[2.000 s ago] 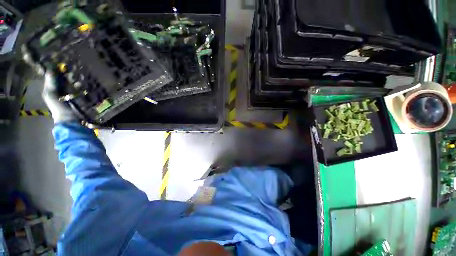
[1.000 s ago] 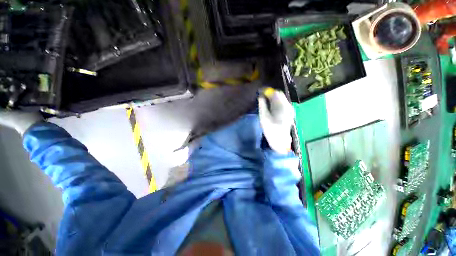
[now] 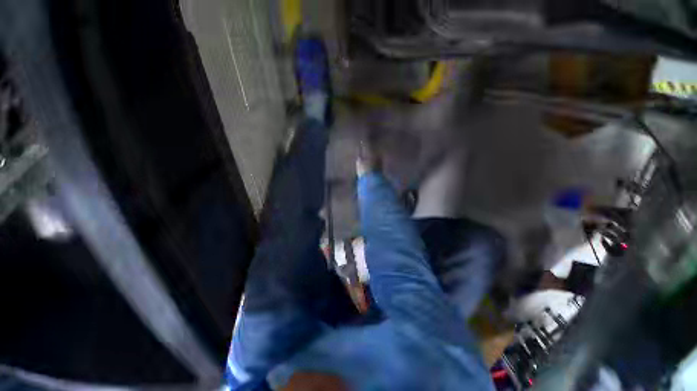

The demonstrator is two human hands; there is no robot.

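The view is heavily blurred. A blue sleeve runs up the middle, and my right hand (image 3: 367, 162) shows small and blurred at its end. I cannot tell whether it holds anything. My left hand is not in view. No circuit board or carrier frame can be made out in either hand. A large black shape (image 3: 137, 153), possibly a tote or panel, fills the left side, crossed by a pale curved band (image 3: 115, 252).
Dark-trousered legs stretch over the grey floor, with a blue shoe (image 3: 312, 67) near the top. Black tote-like shapes (image 3: 489, 27) and yellow floor tape (image 3: 429, 82) are at the top. Blurred equipment with cables (image 3: 543, 336) is at lower right, and a brown box-like thing (image 3: 596, 84) at upper right.
The view has swung round strongly. The bench, boards, tray of green pieces and tape roll have left the picture. My left hand and the frame near it are out of view.
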